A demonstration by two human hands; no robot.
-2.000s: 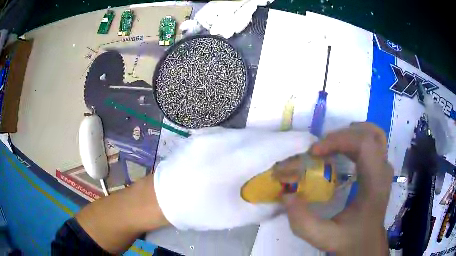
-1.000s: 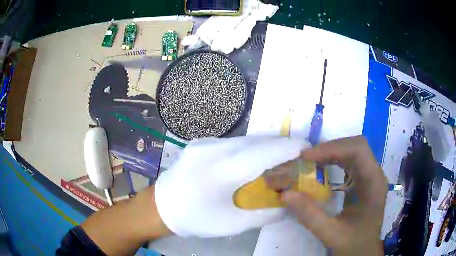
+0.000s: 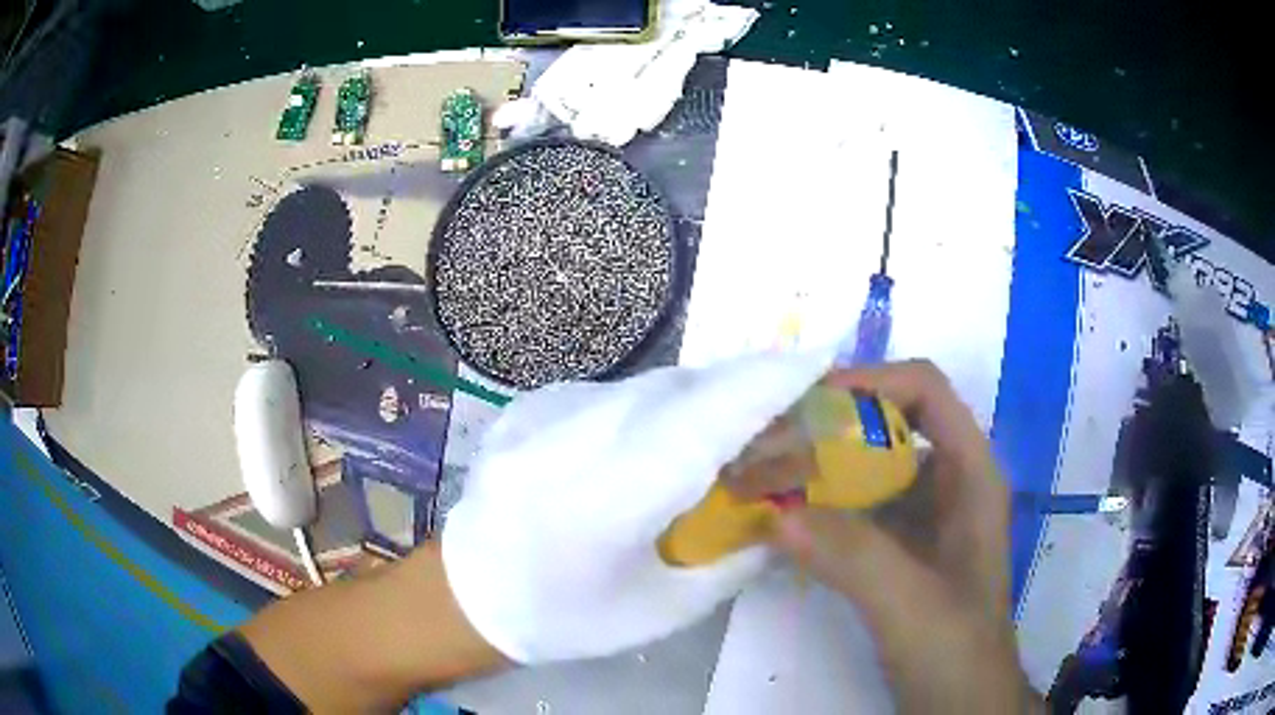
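A yellow unit [image 3: 856,468] with a blue bit and a red bit is held at the lower middle, above the white paper. My left hand [image 3: 587,517], in a white glove with fingertips showing, grips its left part. My right hand [image 3: 930,538], bare and slightly blurred, has thumb and fingers around its right end. The side of the unit in my palm is hidden. A screwdriver [image 3: 875,319] with a blue-purple handle lies on the paper just beyond my hands, its handle end partly hidden.
A round dish of small metallic pieces [image 3: 555,263], a green strip [image 3: 399,358], circuit boards [image 3: 463,130], a white oblong device [image 3: 271,439], crumpled white cloth [image 3: 615,87], phone [image 3: 578,17], brown box [image 3: 59,279] at left, and a long dark tool [image 3: 1163,531] at right.
The yellow unit has tilted, its right end now higher. My right hand has moved left and slightly up with it. The view has shifted slightly.
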